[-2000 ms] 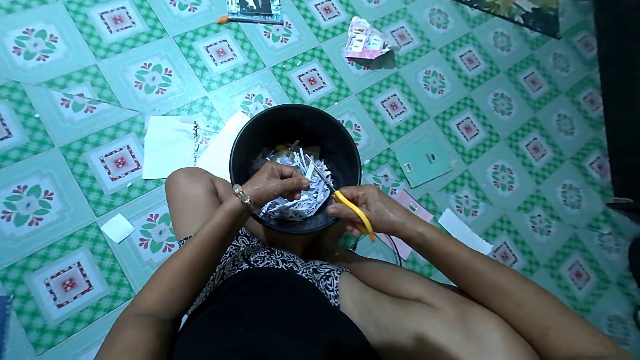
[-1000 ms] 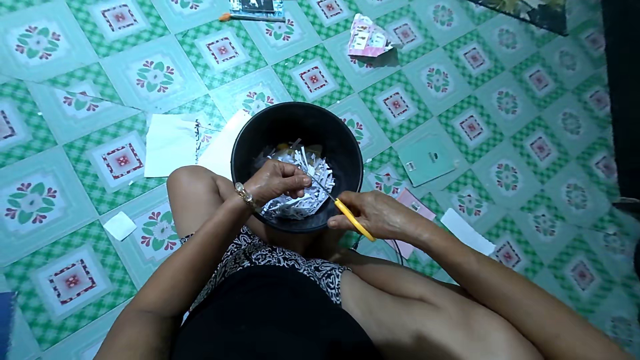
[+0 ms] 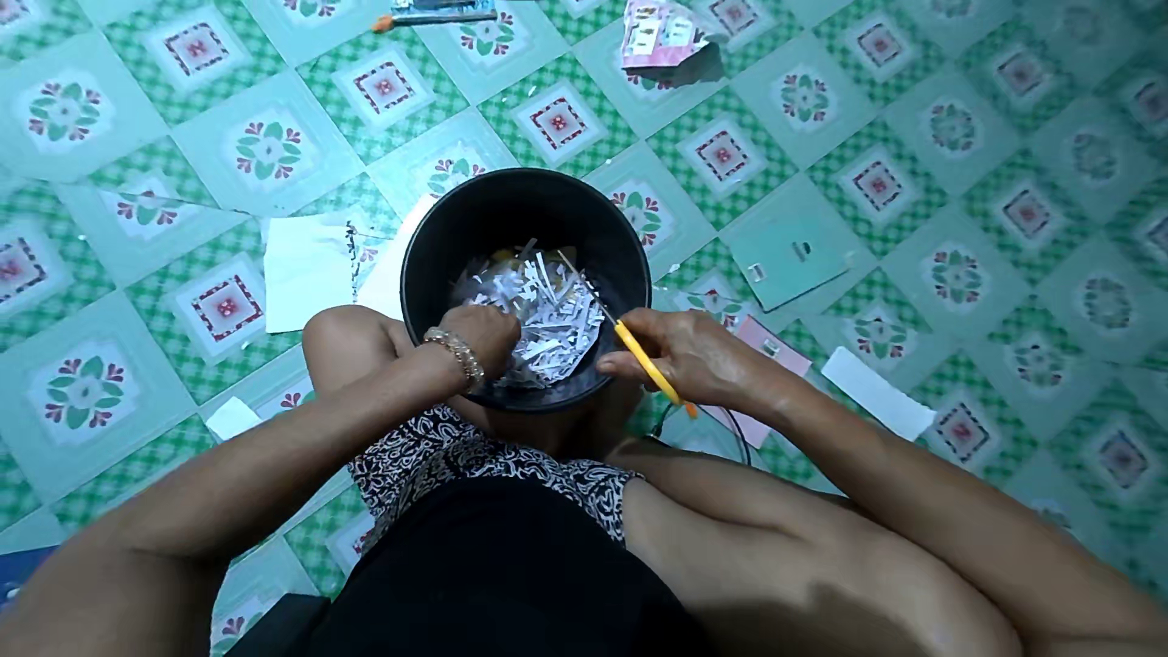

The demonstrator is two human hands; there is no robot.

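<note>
A black round bucket (image 3: 438,219) stands at my lap, with white paper strips (image 3: 557,319) heaped inside it. Yellow-handled scissors (image 3: 648,365) are gripped by my right hand (image 3: 693,356) at the bucket's right rim, their blades pointing up and left over the strips. My left hand (image 3: 482,339), below a beaded bracelet on the wrist, is lowered over the left part of the heap. Its fingers are curled and mostly out of sight, so whether it holds any paper cannot be seen.
White sheets (image 3: 310,274) lie left of the bucket. On the right are a green booklet (image 3: 794,260), a pink sheet (image 3: 757,365) and a white paper strip (image 3: 878,392). A crumpled pink paper piece (image 3: 662,36) and an orange-tipped item (image 3: 383,23) lie farther off on the patterned floor.
My left hand has moved away from the scissor blades, to the left and onto the heap. The scissors stay in my right hand.
</note>
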